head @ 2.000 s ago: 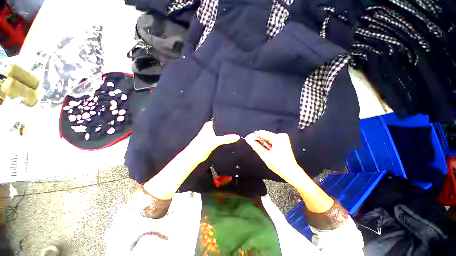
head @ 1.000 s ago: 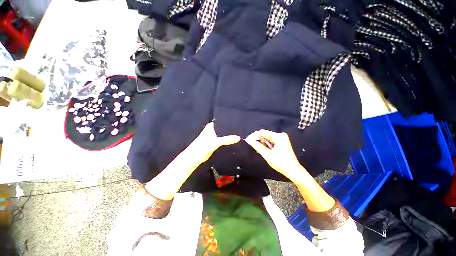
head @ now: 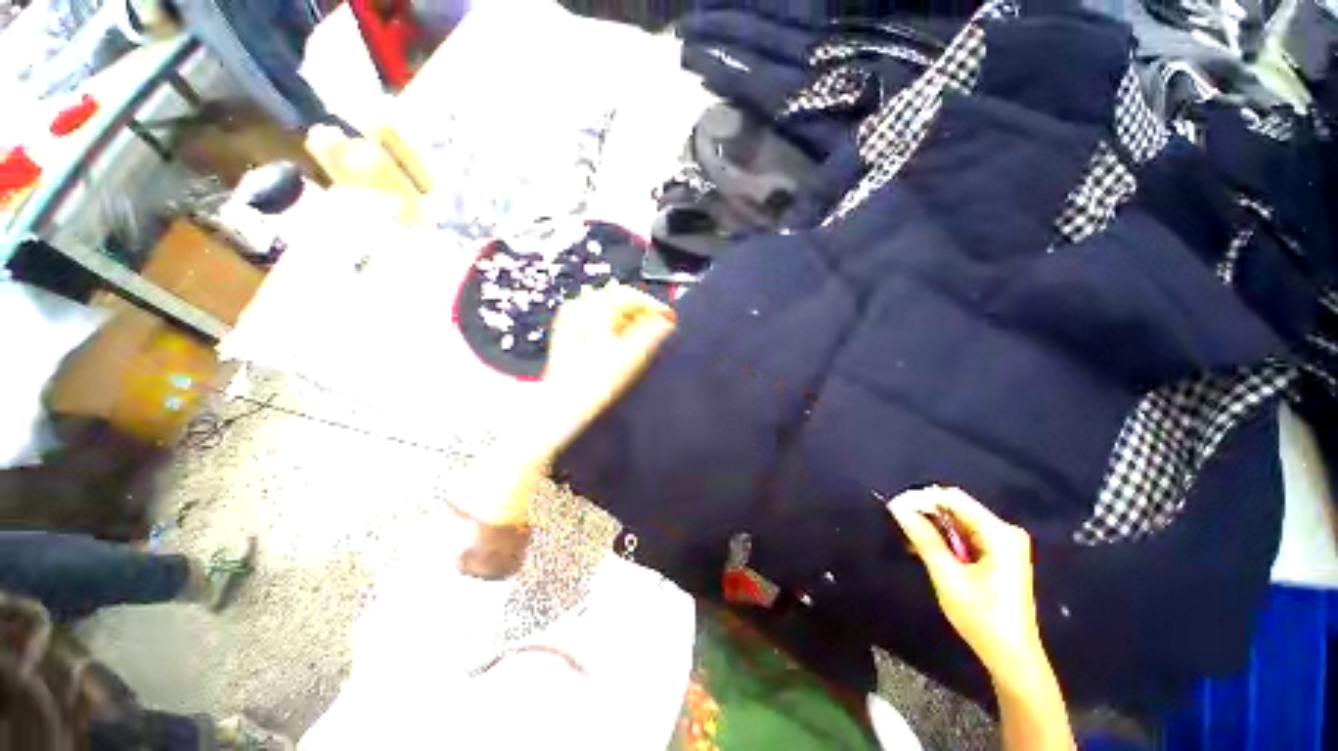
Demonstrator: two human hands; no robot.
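A navy garment (head: 939, 382) with black-and-white checked trim (head: 1174, 455) lies in front of me. My right hand (head: 961, 550) is over its lower part, with thumb and index finger pinched on a thin sliver, likely a needle. A small dark tool with a red tint (head: 954, 536) sits in its palm. My left hand (head: 609, 330) is at the garment's left edge, over the right part of the black pad (head: 480, 326) with red rim. Pale pieces (head: 514, 294) are scattered on the pad. The left fingers are curled and blurred; whether they hold anything cannot be seen.
A clear bag (head: 536, 169) lies behind the pad, and a dark grey cloth bundle (head: 748, 162) beside it. More navy garments with checked edges are piled behind and right. A blue crate (head: 1247, 660) is at lower right. A person's leg (head: 96, 572) shows at lower left.
The view has swung left. My left hand has left the garment's middle and moved to the pad. My right hand still pinches, now apart from the left, slightly off the earlier spot.
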